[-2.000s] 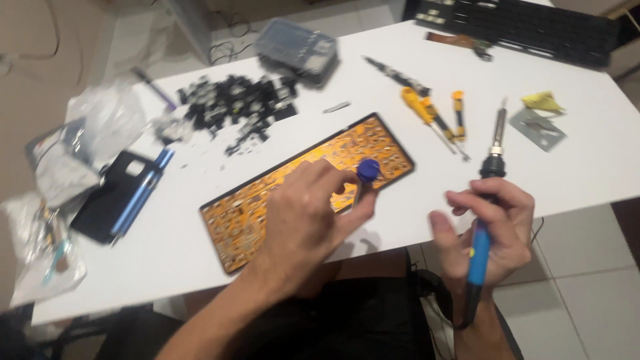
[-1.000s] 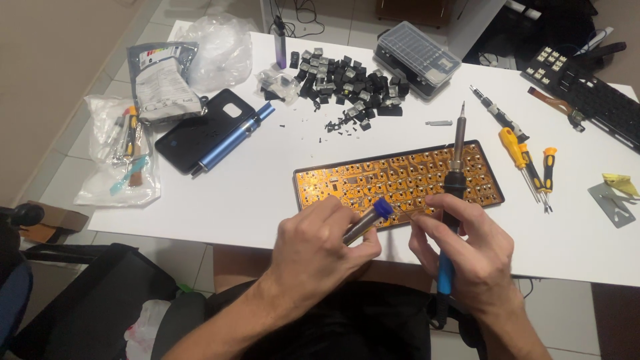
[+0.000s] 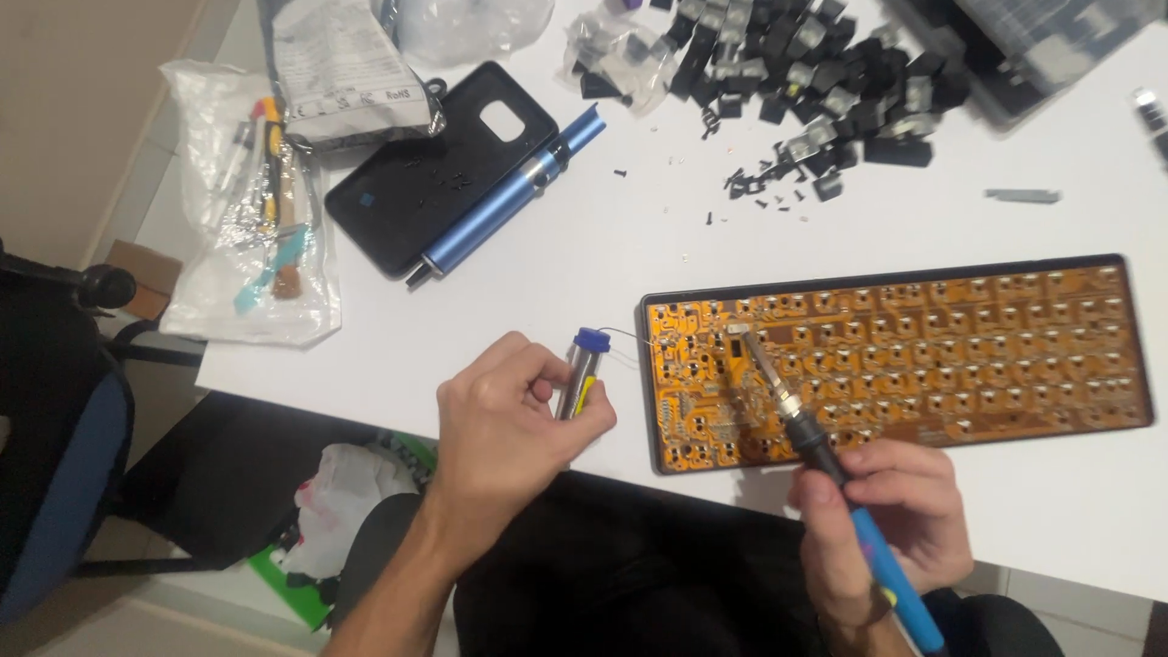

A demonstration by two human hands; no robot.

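My left hand [image 3: 511,411] grips a solder tube [image 3: 578,374] with a blue cap, left of the keyboard circuit board. A thin solder wire [image 3: 625,334] runs from the cap to the board's left edge. The orange keyboard circuit board [image 3: 894,365] lies in a black frame on the white table, solder side up. My right hand [image 3: 885,520] holds a blue soldering iron [image 3: 876,547] like a pen. Its tip is over the left part of the board, near a small dark rectangular opening; whether it touches the board I cannot tell.
A blue desoldering pump [image 3: 497,205] rests along a black phone case [image 3: 438,173] bearing small screws. Bagged tools [image 3: 265,210] lie to the left. Loose black keycaps [image 3: 803,73] and tiny screws are behind the board, near a clear-lidded plastic box [image 3: 1031,46]. A chair [image 3: 64,438] stands at left.
The solder tube, over the board earlier, is now left of it with wire reaching the board's edge. The soldering iron now leans toward the board's left part. The view has shifted left and closer.
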